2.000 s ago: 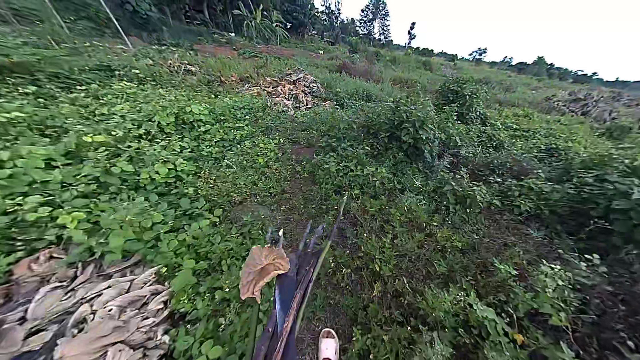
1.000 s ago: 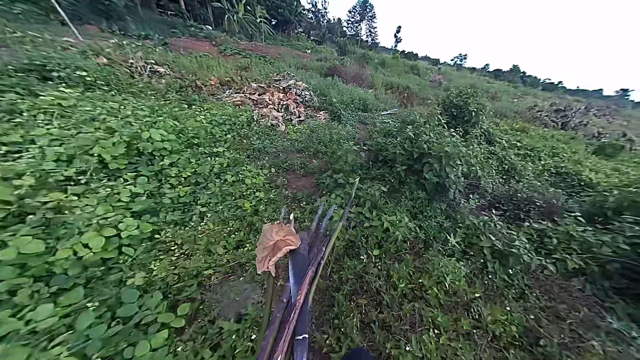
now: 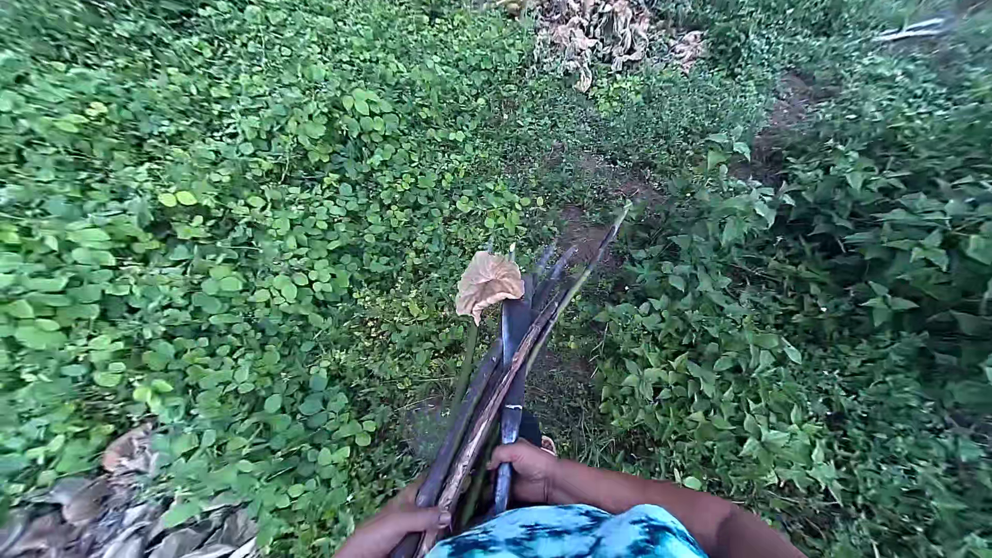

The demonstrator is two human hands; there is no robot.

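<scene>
My left hand [image 3: 415, 515] is closed around a bundle of long sticks [image 3: 480, 418] at the bottom of the view, close against my body. To its right, my right hand [image 3: 525, 465] grips the handle of a machete [image 3: 515, 333], whose dark blade points forward and lies among the sticks. One thin green stalk [image 3: 577, 283] reaches out farthest to the upper right. A dry brown leaf [image 3: 489, 285] rests at the far end of the bundle, by the blade's tip. Part of a shoe shows behind my right hand.
Low leafy plants [image 3: 256, 256] cover the ground on the left, and taller bushes [image 3: 852, 310] stand on the right. A strip of bare soil [image 3: 581, 229] runs ahead. Heaps of dry leaves lie at the top [image 3: 601, 35] and bottom left [image 3: 139, 515].
The view has tilted down, and both hands and forearms now show at the bottom. The sticks and machete remain pointed forward.
</scene>
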